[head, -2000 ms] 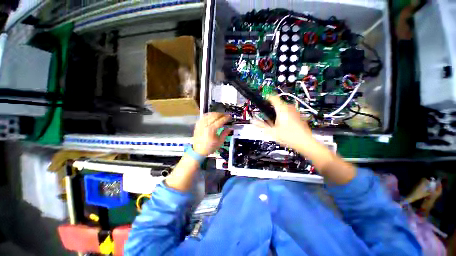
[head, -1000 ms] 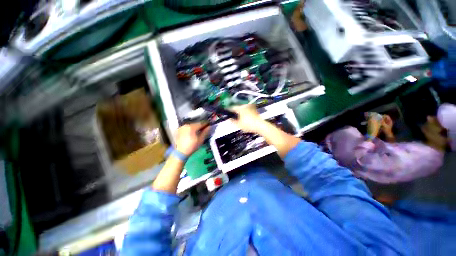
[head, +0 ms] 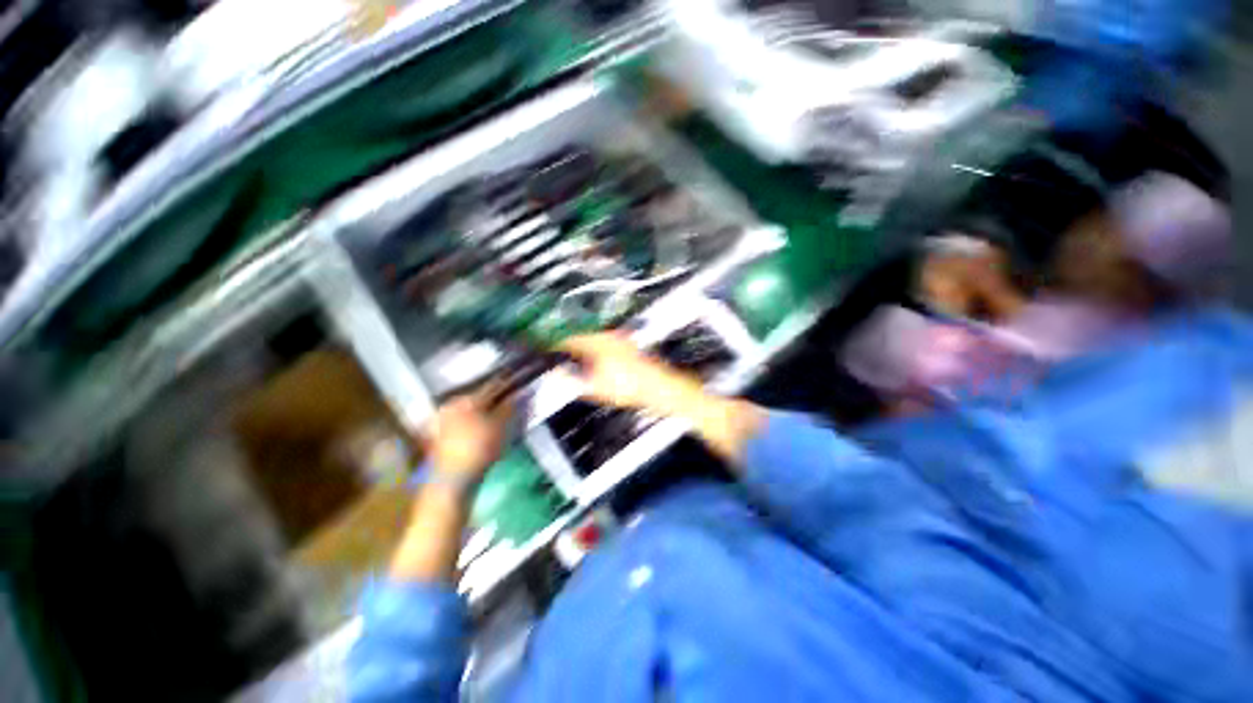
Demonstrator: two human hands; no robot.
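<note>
The inverter housing (head: pixel 360 319) is a large open white-grey tray, tilted in the blurred head view. Its circuit board (head: pixel 605 206) shows a row of white capacitors (head: pixel 529 242) and white leads. The white wiring box (head: pixel 568 477), with dark wires inside, is on the near side. My left hand (head: pixel 467 433) is at the housing's near left corner. My right hand (head: pixel 612 371) is at the near edge, above the wiring box. Something dark lies between my hands. Blur hides my fingers and whether either holds anything.
An open brown cardboard box (head: pixel 296 433) stands left of the housing. Another white unit (head: pixel 770 103) is at the upper right. A person's hands (head: pixel 969 282) and pink sleeves are at the right. A small red button (head: pixel 588 534) is on the near bench edge.
The view has swung, so the housing now appears tilted and further left, and the neighbouring person shows at the right. The black stick tool seen in my right hand earlier is no longer distinct.
</note>
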